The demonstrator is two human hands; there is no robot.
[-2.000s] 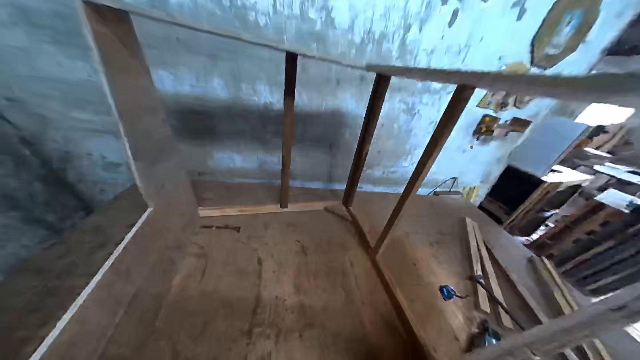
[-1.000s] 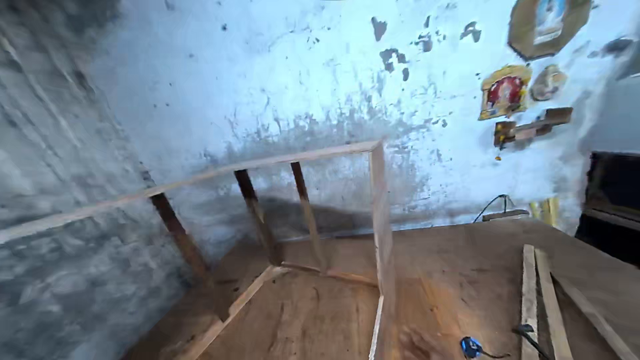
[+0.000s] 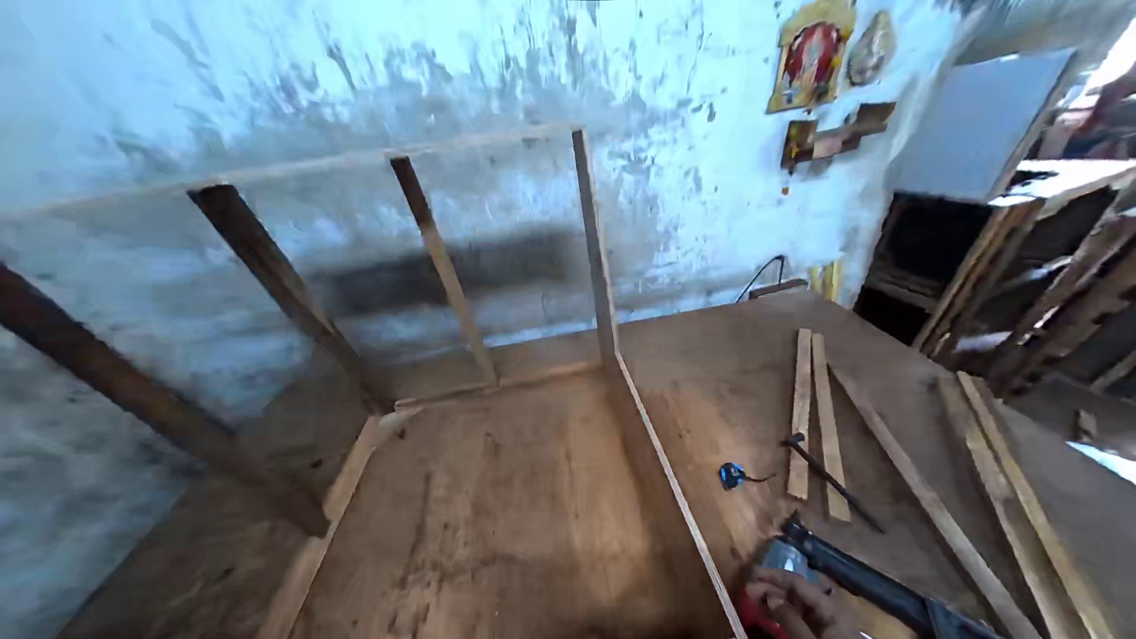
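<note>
At the lower right, my right hand [image 3: 794,603] is closed around a power tool [image 3: 785,559], seemingly a nail gun, with a black and grey body; part of it lies beyond the frame edge. My left hand is out of sight. A wooden frame [image 3: 599,248] with several upright posts stands on the plywood sheet [image 3: 515,515] to the left of the tool. Between the frame and the wood strips lies a blue tape measure [image 3: 732,476]. A hammer [image 3: 834,484] rests with its head across one of the two short wood strips [image 3: 800,408].
Longer wood strips [image 3: 1003,479] lie along the right side of the work surface. Stacked timber [image 3: 1056,302] stands beyond at the right. Behind the frame rises a worn blue wall [image 3: 497,80], with a religious picture [image 3: 812,58] and a small shelf [image 3: 834,142] on it.
The power tool, lying on the surface two seconds ago, is now in my right hand. One second ago a hand showed low beside the frame. The view has swung considerably.
</note>
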